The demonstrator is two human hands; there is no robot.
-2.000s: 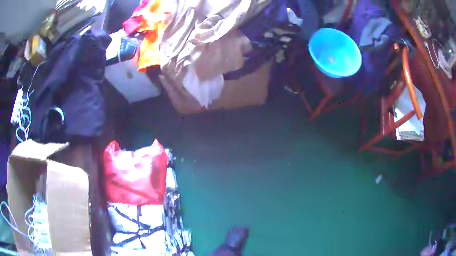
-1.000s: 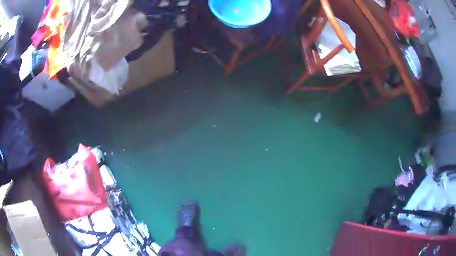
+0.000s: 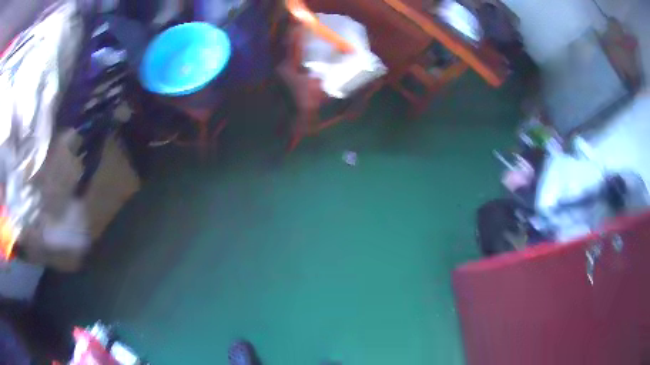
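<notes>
Neither of my hands is in the picture. The frame is blurred. The green floor (image 3: 285, 242) lies in front of me, with the tip of a dark shoe (image 3: 244, 352) at the bottom edge. A dark red panel or tabletop (image 3: 556, 299) fills the lower right. A light blue round basin (image 3: 185, 58) stands at the upper left on what looks like a reddish stool.
A brown carton (image 3: 114, 189) heaped with cloth stands at the left. Reddish wooden furniture (image 3: 449, 36) with white material (image 3: 342, 60) is at the top. Pale bags (image 3: 570, 192) and dark items lie at the right. A red bag (image 3: 91, 349) shows at lower left.
The view has turned to the right. The basin and carton have shifted left in the picture, the red bag is mostly out of view, and more of the dark red panel shows.
</notes>
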